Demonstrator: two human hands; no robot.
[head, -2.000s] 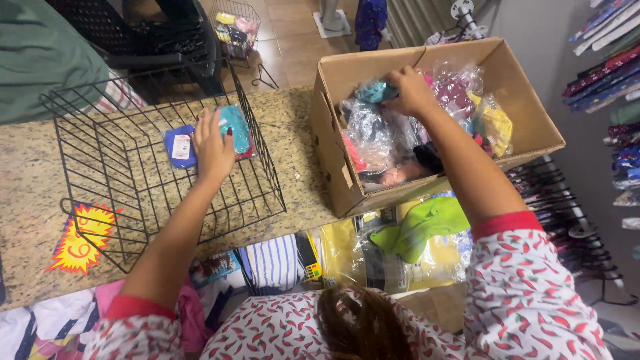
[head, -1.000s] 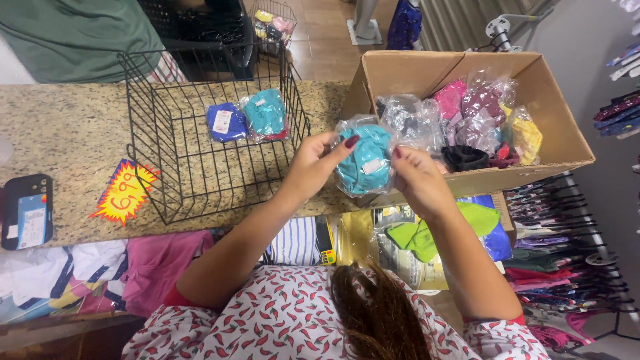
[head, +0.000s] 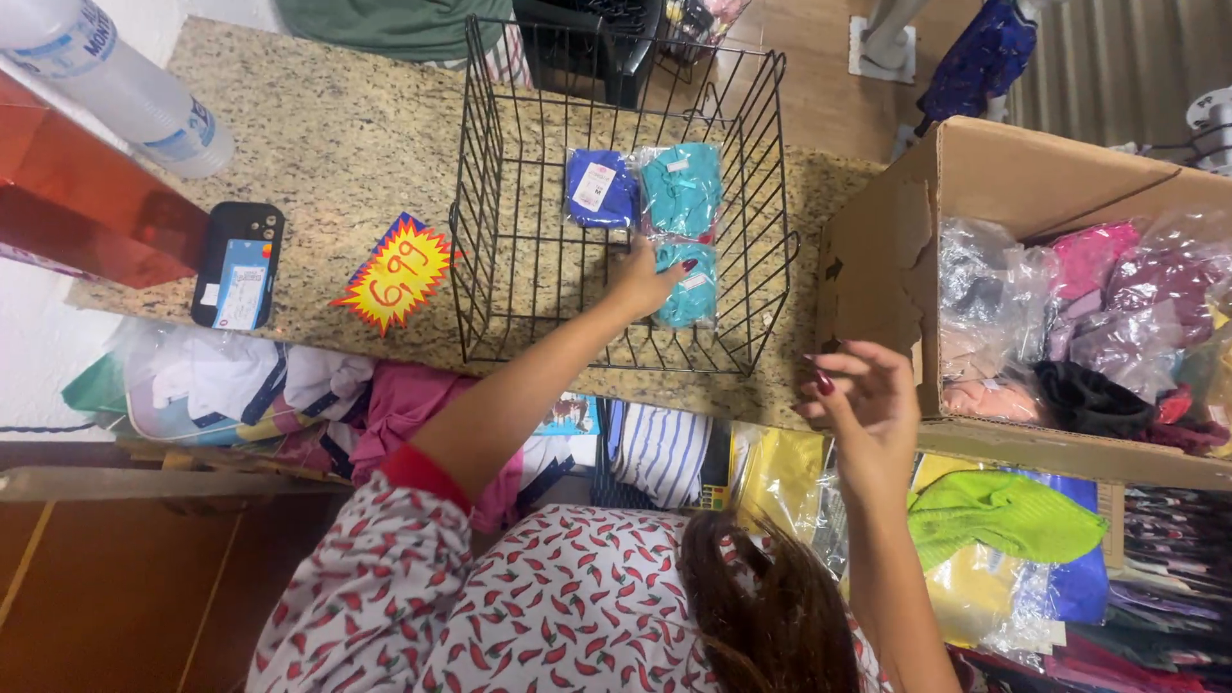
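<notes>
In the head view my left hand (head: pixel 647 281) reaches into the black wire basket (head: pixel 616 364) and grips the left side of a teal garment in a clear bag (head: pixel 688 298). Directly above it in the picture lies another bagged teal garment (head: pixel 681 188), with a bit of red showing at its lower edge. A blue bagged garment with a white tag (head: pixel 603 189) is beside that one. My right hand (head: pixel 861 399) is held in the air between the basket and the cardboard box (head: pixel 881 279), fingers apart and holding nothing. Several bagged garments (head: pixel 1169 289) fill the box.
On the granite counter (head: pixel 327 135) are a star-shaped price sign (head: pixel 397 276), a phone (head: pixel 237 266), stacked plastic cups (head: pixel 183 130) and a red box (head: pixel 87 183). Folded clothes (head: pixel 659 452) and a lime green garment (head: pixel 1006 517) lie below the counter's near edge. A dark chair stands behind.
A second ago both hands held the teal packet between basket and box; now it lies in the basket under my left hand. My right hand has let go of it. The view has shifted left.
</notes>
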